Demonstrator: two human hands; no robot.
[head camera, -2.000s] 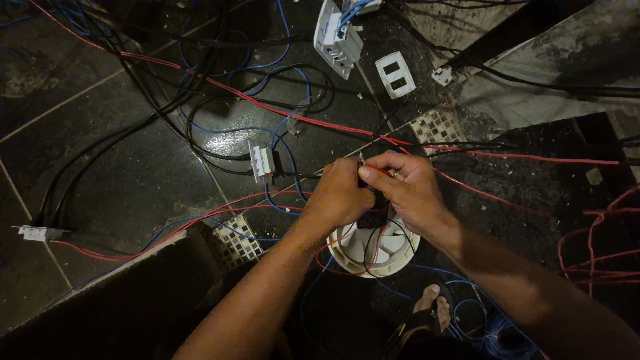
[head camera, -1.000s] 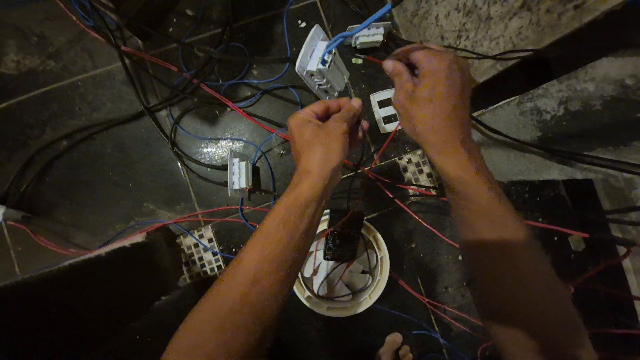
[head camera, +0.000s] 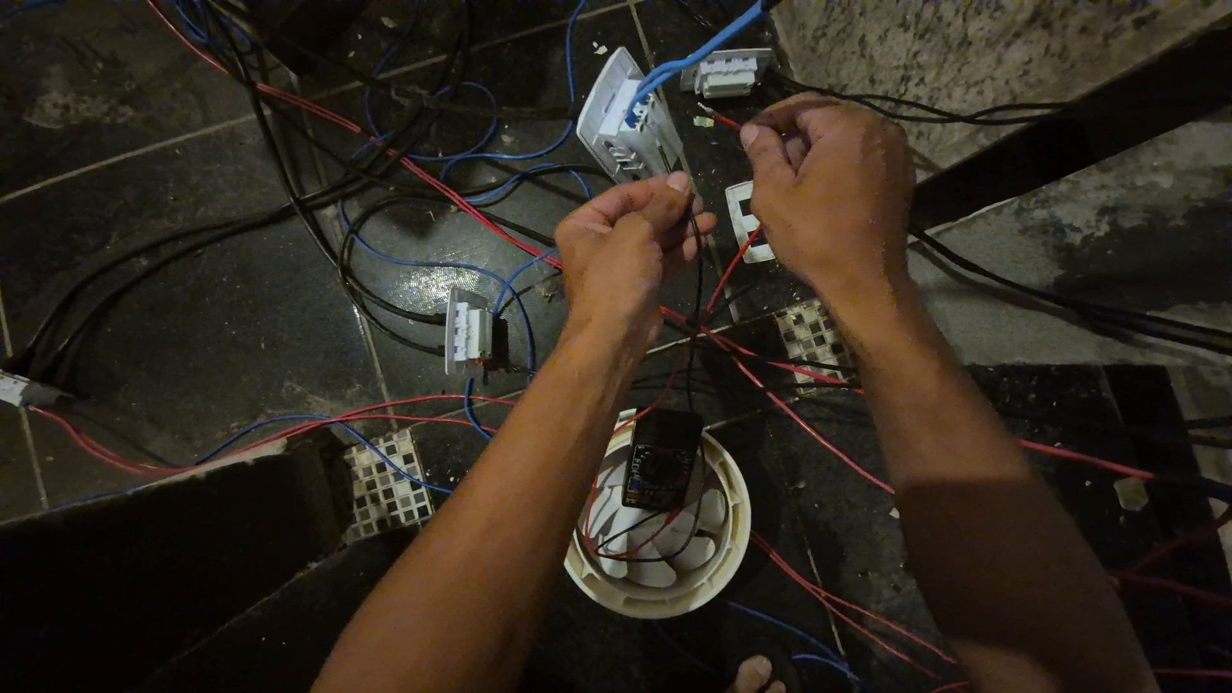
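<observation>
A thin black lead (head camera: 697, 260) is pinched between the thumb and fingers of my left hand (head camera: 626, 241), its tip close to the white socket module with blue wires (head camera: 621, 120). My right hand (head camera: 833, 183) grips a red lead (head camera: 727, 121) whose thin tip points up and left, below a second white module (head camera: 727, 74). A white cover frame (head camera: 741, 217) lies partly behind my right hand. Between my forearms, a black device (head camera: 662, 459), apparently a multimeter, rests on a round cream container (head camera: 736, 500) with white pieces in it.
Another white module (head camera: 470, 332) lies left of my left forearm, with black and blue wires. Red wires (head camera: 423, 178) cross the dark tiled floor. A further module (head camera: 27, 390) is at the left edge. A dark beam (head camera: 1068, 125) slants at upper right. Toes (head camera: 756, 674) show below.
My hands, close together above the container two seconds ago, have moved up and apart toward the white modules. The black device, mostly hidden then, now shows on the container.
</observation>
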